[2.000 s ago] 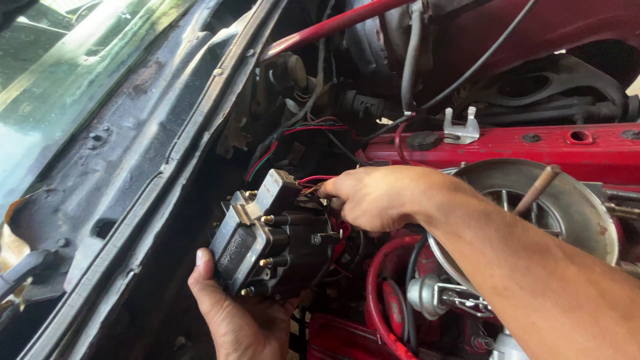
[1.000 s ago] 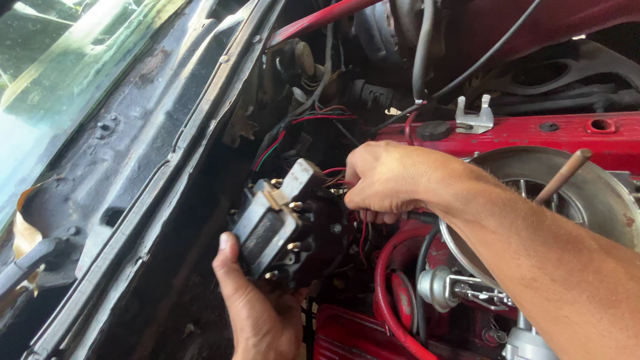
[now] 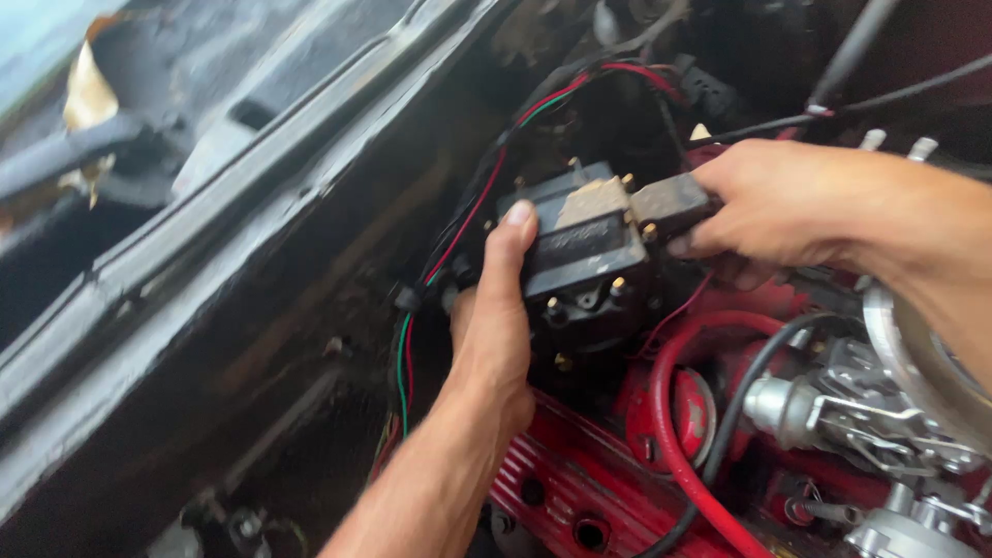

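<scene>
A black distributor cap [image 3: 589, 256] with brass terminals and a dusty tan patch on top sits between my hands near the firewall. My left hand [image 3: 504, 287] grips its left side, the thumb on the top edge and the fingers hidden behind. At its right, my right hand [image 3: 744, 209] holds a grey-brown connector block [image 3: 673, 203] that sticks out from the cap. Most of my right fingertips are hidden under the block. A thin red wire [image 3: 682, 310] runs below that hand. Whether the cap is seated on the distributor body cannot be seen.
Along the left runs the metal cowl edge [image 3: 256, 225]. Red and green wires [image 3: 488, 186] loop along the firewall. Below are a red valve cover [image 3: 573, 480], a thick red hose [image 3: 666, 403] and a black hose [image 3: 732, 418]. The carburetor linkage [image 3: 845, 418] lies at the right.
My right hand has moved from the wires beside the cap onto the connector block. My left hand now reaches around the cap's left side. The view has shifted and turned.
</scene>
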